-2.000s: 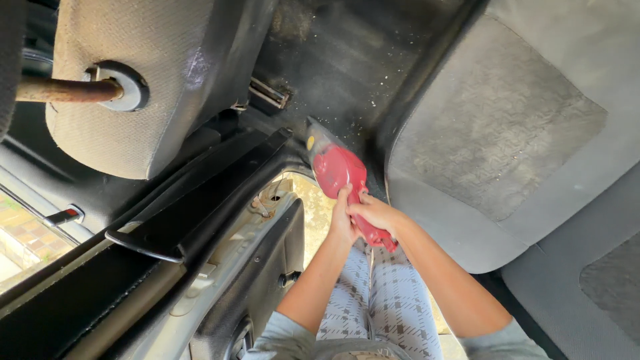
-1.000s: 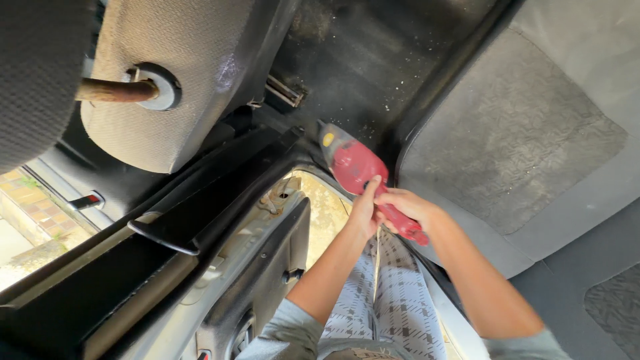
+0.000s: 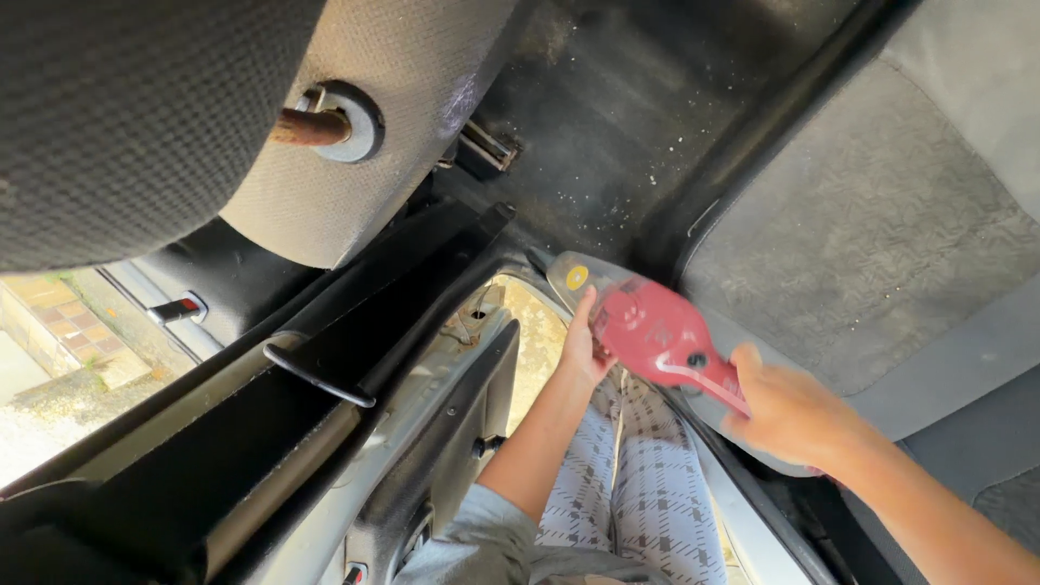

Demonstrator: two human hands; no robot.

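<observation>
A red handheld vacuum cleaner (image 3: 662, 333) with a clear smoky nozzle and a yellow round sticker is held across the car's rear doorway, its nozzle tip at the edge of the dark floor. My left hand (image 3: 583, 345) supports it from below near the front of the red body. At the rear, my right hand (image 3: 784, 406) is closed around the handle, slightly blurred. The dark car floor (image 3: 617, 138) beyond the nozzle carries scattered pale crumbs.
A grey rear seat (image 3: 861, 227) lies to the right. At upper left stands a beige front seat back (image 3: 398, 106) with a rusty headrest post (image 3: 313, 127). A metal seat rail (image 3: 487, 149) is on the floor. The door pillar (image 3: 325, 382) and open door panel (image 3: 455, 439) border the left side.
My left hand has moved from the handle area forward to the vacuum's body, while my right hand stays at the handle. The vacuum's nozzle has moved back toward the doorway.
</observation>
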